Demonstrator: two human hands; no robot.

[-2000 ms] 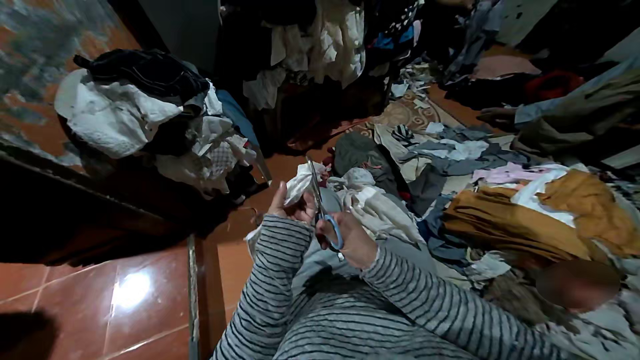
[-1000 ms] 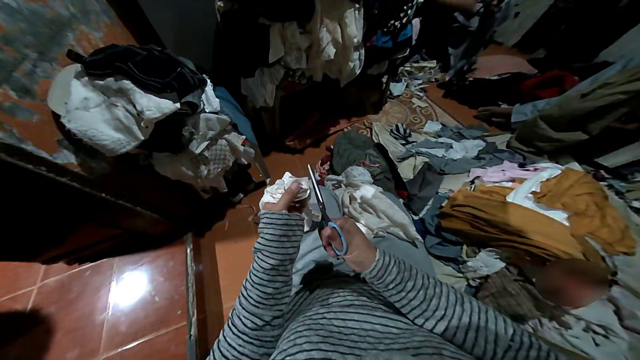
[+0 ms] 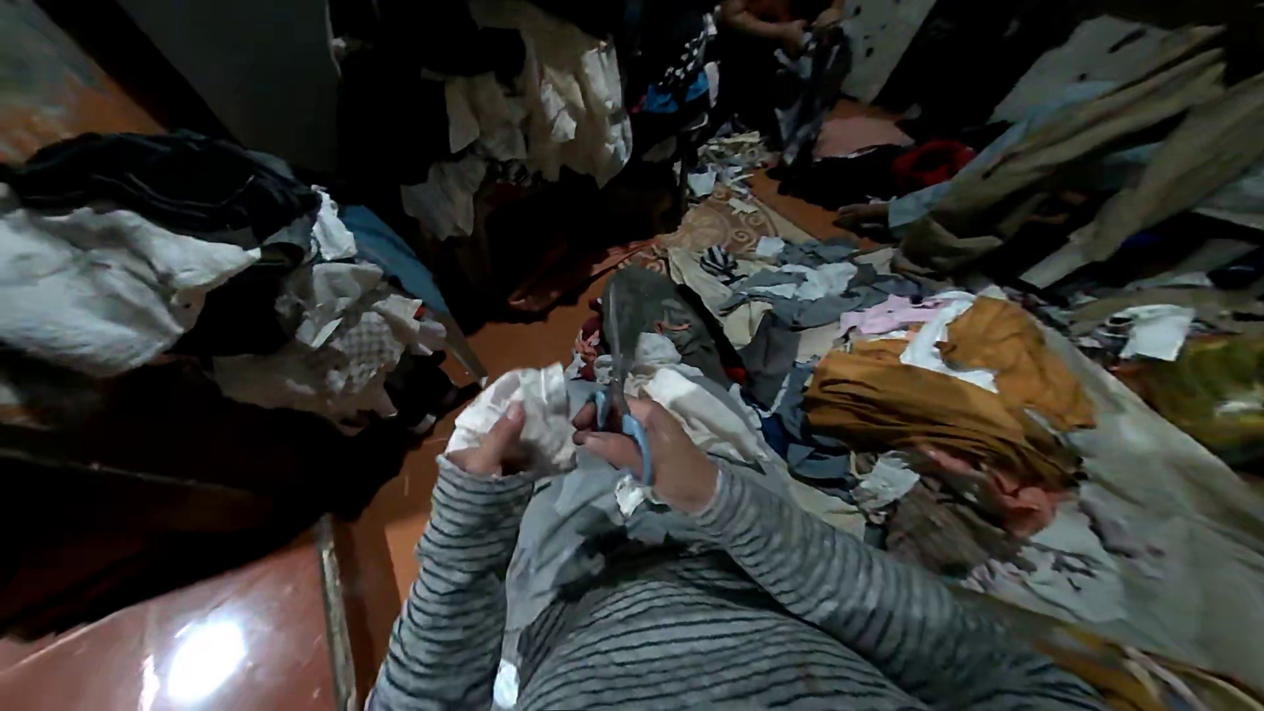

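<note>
In the head view, my left hand (image 3: 494, 444) grips a bunched piece of white cloth (image 3: 538, 405), its thumb on top. My right hand (image 3: 667, 449) is closed around the blue handles of a pair of scissors (image 3: 637, 439), just right of the white cloth. The scissors' blades point up and away from me; they are blurred, and I cannot tell how far apart they stand. Below both hands, grey cloth (image 3: 553, 543) lies over my lap. A cream-white garment (image 3: 701, 405) lies just beyond my right hand.
Heaped clothes (image 3: 99, 286) stand at the left, and more garments hang (image 3: 583, 89) ahead. A mustard-brown cloth (image 3: 918, 405) lies among scattered pieces at the right. Red floor tiles (image 3: 247, 622) show at lower left. Another person's hands (image 3: 790, 35) hold dark cloth at the top; someone's leg and foot appear at right.
The white cloth in my left hand has been turned and bunched up, and the hand has shifted left from its place two seconds ago. The scissors stay in my right hand, now pointing more straight ahead.
</note>
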